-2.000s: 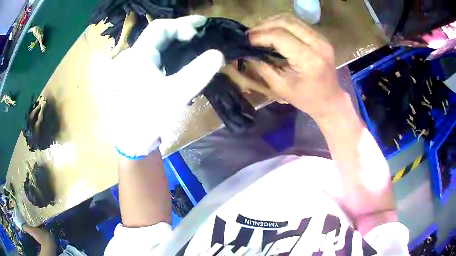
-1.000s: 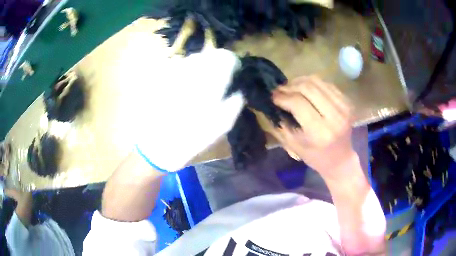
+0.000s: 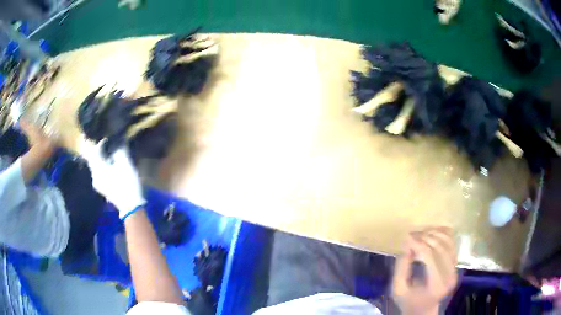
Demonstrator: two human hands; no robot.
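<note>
My left hand [image 3: 115, 177], in a white glove with a blue cuff edge, is stretched out to the left, its fingers on a black shaggy figure assembly [image 3: 104, 120]. Its fingertips are partly hidden and blurred. Pale limbs [image 3: 154, 114] show on black material right beside it. My right hand [image 3: 427, 266] is bare, loosely curled and empty, at the front edge of the tan bench [image 3: 277, 141].
Another black figure [image 3: 183, 63] lies behind my left hand. Several more [image 3: 400, 92] are bunched at the right. A white bottle [image 3: 502, 211] stands near the right edge. A green belt [image 3: 277, 18] runs behind. Blue crates [image 3: 230, 264] are below. Another worker's hand [image 3: 38, 144] is far left.
The view has swung left. My left hand has moved away from my right, out to the left. My right hand has let go of the black material and drawn back to the bench edge.
</note>
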